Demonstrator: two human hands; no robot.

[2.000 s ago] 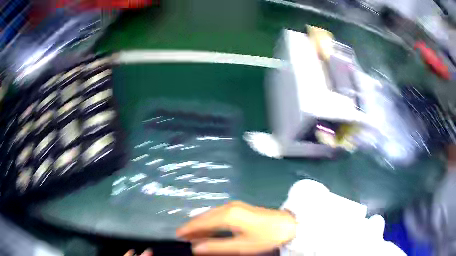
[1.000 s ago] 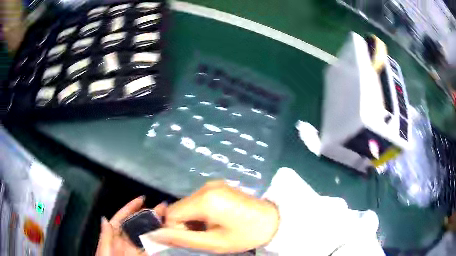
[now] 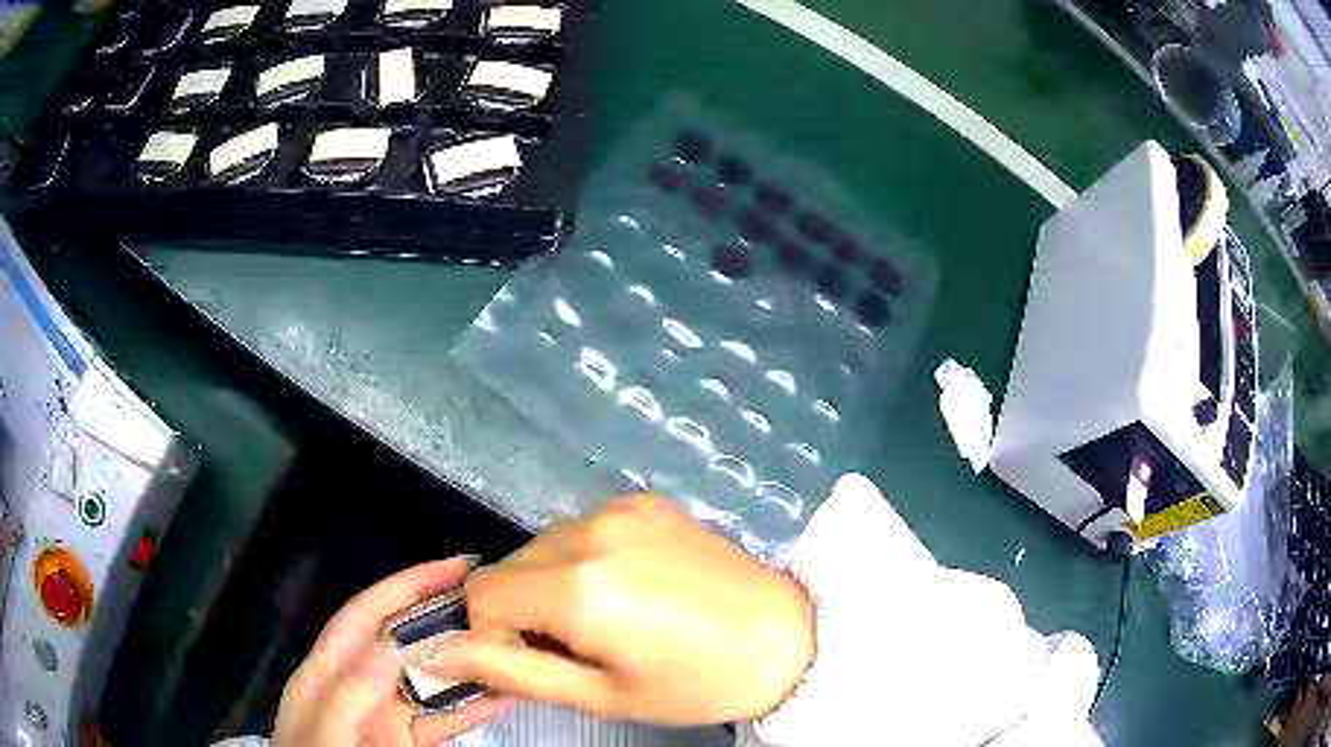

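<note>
A dark watch case [image 3: 429,625] with a shiny metal rim is held at the bottom, left of centre. My left hand [image 3: 343,674] grips it from the left and below. A cream-white tape strip [image 3: 438,674] lies across the case. My right hand [image 3: 642,613] reaches over from the right, its fingers on the strip and the case. Its fingertips are partly hidden, so its exact grip cannot be told. The clear release sheet [image 3: 701,343] lies on the green bench with dark round dots at its far end.
A black blister tray [image 3: 365,219] of cases with pale strips is at upper left. A white tape dispenser [image 3: 1088,336] stands right, with a crumpled white scrap [image 3: 965,415] beside it and plastic bags [image 3: 1226,584] beyond. The press's emergency stop button [image 3: 63,587] is at left.
The view has shifted and cleared. The case, first hidden, came into view in my left hand. The strip, earlier sticking out past the case's lower edge, now lies across it under my right fingers.
</note>
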